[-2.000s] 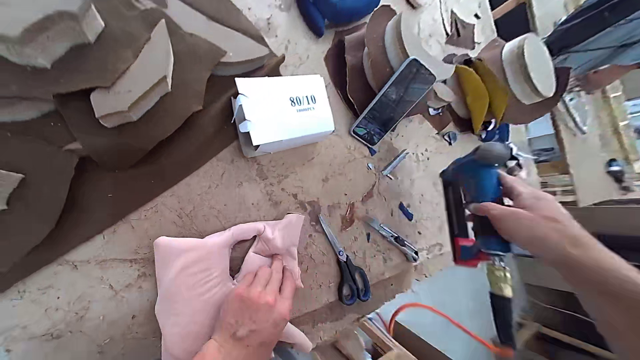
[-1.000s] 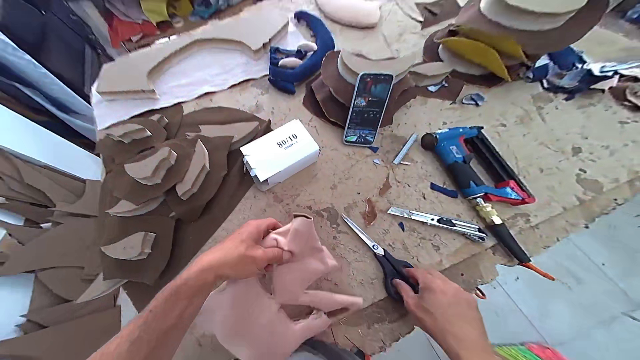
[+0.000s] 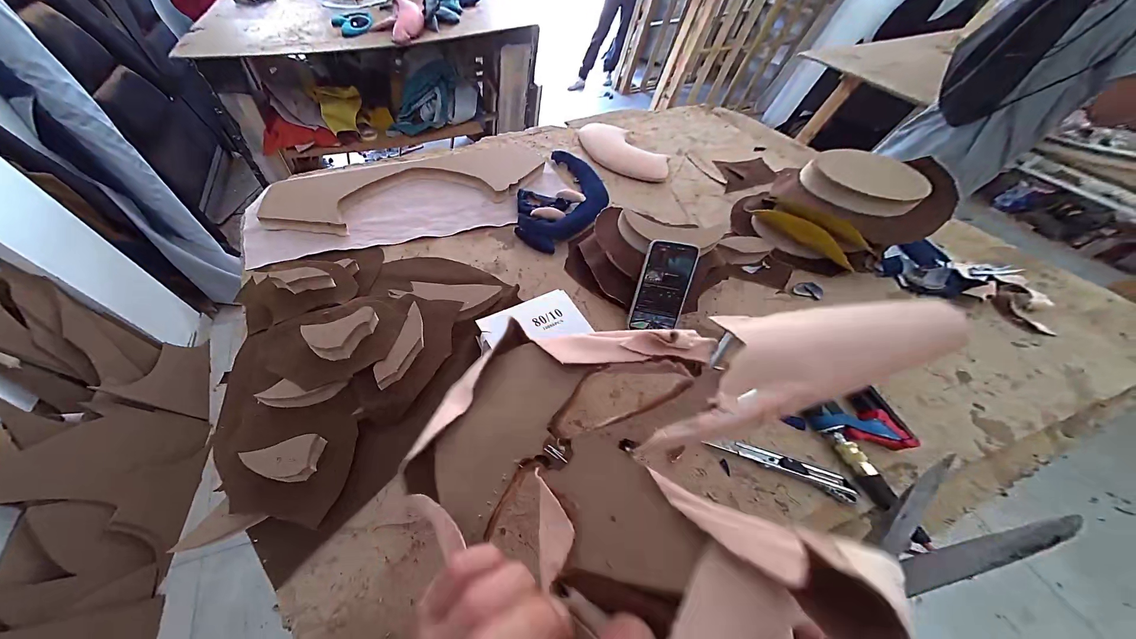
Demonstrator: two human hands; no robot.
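Note:
My left hand (image 3: 497, 599), blurred at the bottom, grips the edge of a pink fabric cover piece (image 3: 843, 351) with brown board or foam inside (image 3: 612, 506). The piece is lifted and open toward me, with an irregular hole and metal staples (image 3: 555, 453) near its middle. A fingertip of what looks like my right hand (image 3: 626, 627) shows at the bottom edge; the rest is hidden behind the fabric. Scissors (image 3: 985, 555) stick out to the right of the piece, blades spread, raised off the table, their handles hidden by the fabric and apparently in my right hand.
Behind the piece are a white box (image 3: 541, 315) and an upright phone (image 3: 664, 284). A utility knife (image 3: 790, 470) and a partly hidden staple gun (image 3: 856, 426) lie right. Brown pieces with foam (image 3: 302, 457) cover the left; a blue curved piece (image 3: 581, 213) lies behind. A person's legs (image 3: 608, 40) show far off.
The right hand let go of the staple gun and reached the scissors, which were on the table and are now raised. The pink piece has been lifted and opened. The view has tilted up.

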